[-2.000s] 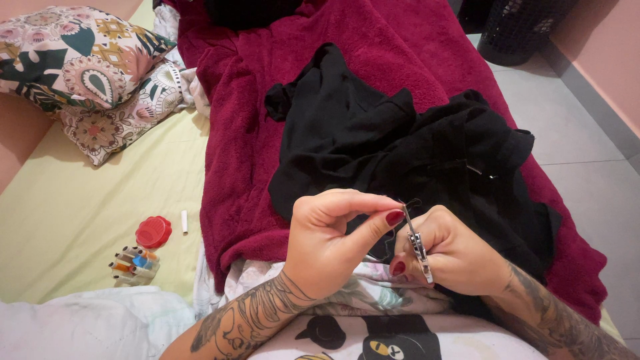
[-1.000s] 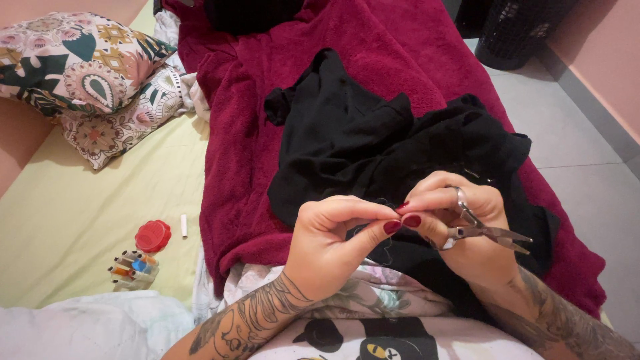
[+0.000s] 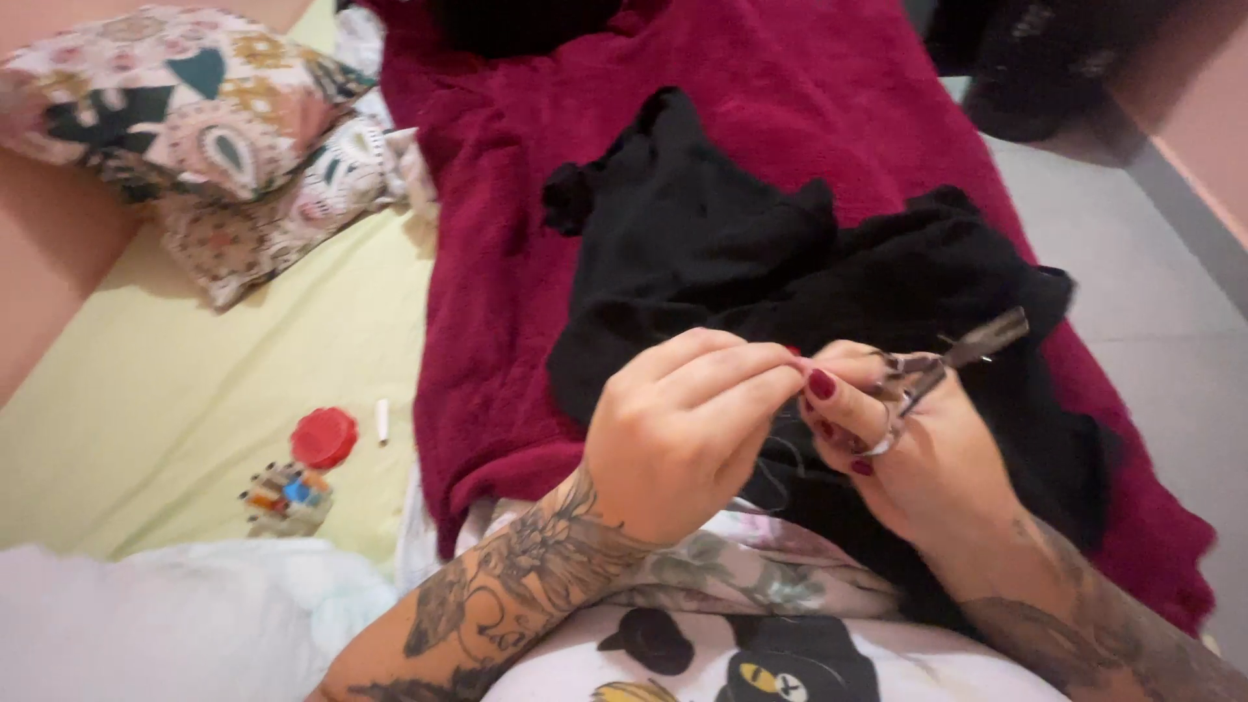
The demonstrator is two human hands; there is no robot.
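My right hand (image 3: pixel 907 439) has the finger loops of small metal scissors (image 3: pixel 916 375) around its fingers, with the blades pointing up and right, away from the fingertips. My left hand (image 3: pixel 697 429) meets it, fingertips against fingertips, pinching something too small to make out. A dark thread (image 3: pixel 780 478) loops down below the pinched fingertips. Behind and under both hands a black fabric garment (image 3: pixel 712 234) lies crumpled on a dark red fleece blanket (image 3: pixel 497 341).
On the pale yellow sheet (image 3: pixel 195 390) at the left lie a red scalloped lid (image 3: pixel 324 438), a small white stick (image 3: pixel 382 422) and a cluster of thread spools (image 3: pixel 288 497). Patterned pillows (image 3: pixel 195 107) rest at the upper left. A dark basket (image 3: pixel 1033 68) stands on the tiled floor (image 3: pixel 1131 263).
Two seconds ago the scissors were at the left fingertips; since then they have swung outward in my right hand. The fingertips of both hands have come together, and my left hand has turned its back upward.
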